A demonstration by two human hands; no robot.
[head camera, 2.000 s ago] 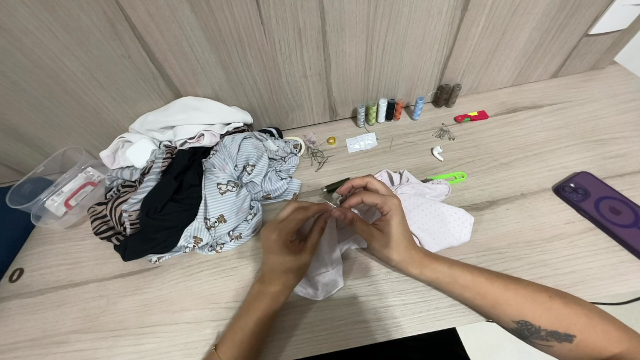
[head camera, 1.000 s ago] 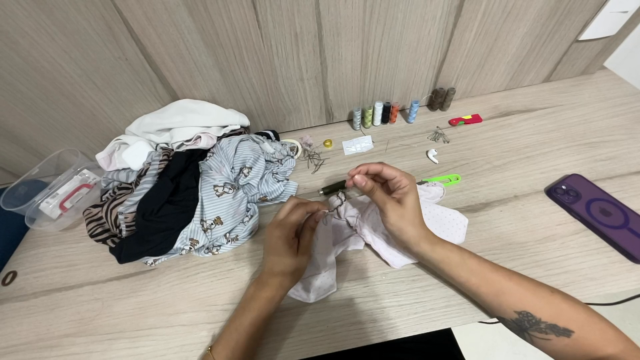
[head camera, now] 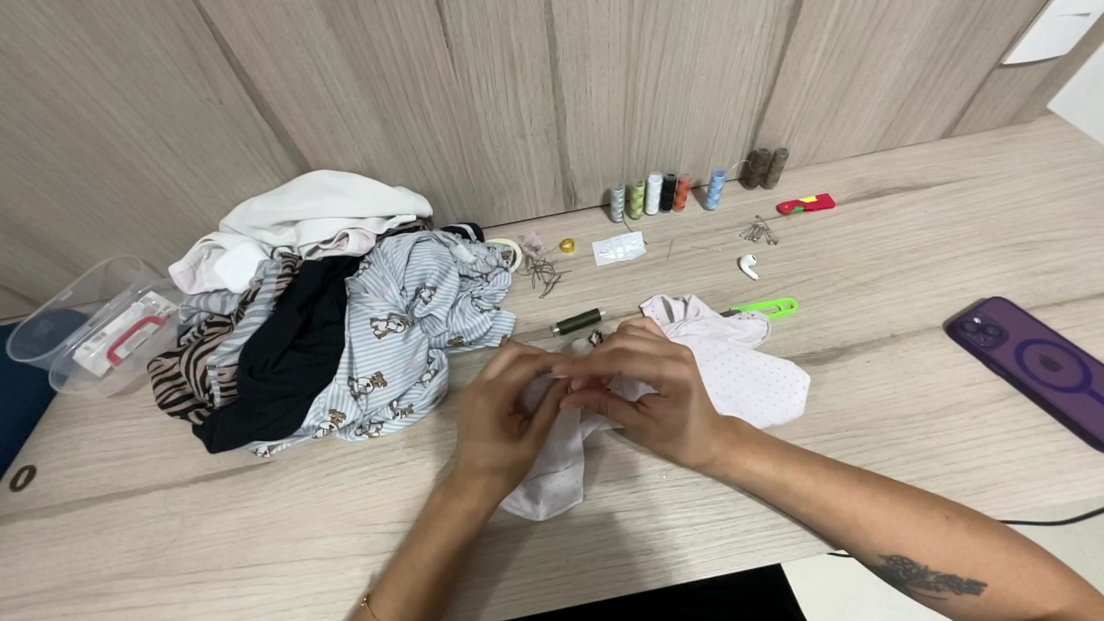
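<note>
A pale, finely dotted cloth garment lies on the table, partly beneath my hands. My left hand pinches part of it between thumb and fingertips, and my right hand pinches at the same spot, the fingertips meeting. Anything small between the fingertips, such as a needle, is too small to make out. Just beyond my fingers lies a dark green thread spool. Lime-green-handled snips or scissors lie behind the garment, their other end hidden by cloth.
At left are a clothes pile and a clear plastic box. Upright thread spools line the wall. Safety pins, a white earbud, a red tool and a yellow ring-shaped item lie behind. A purple phone is at right.
One second ago my right hand was raised apart from my left, near the green spool. It has come down and back, and the fingertips of both hands now meet over the cloth.
</note>
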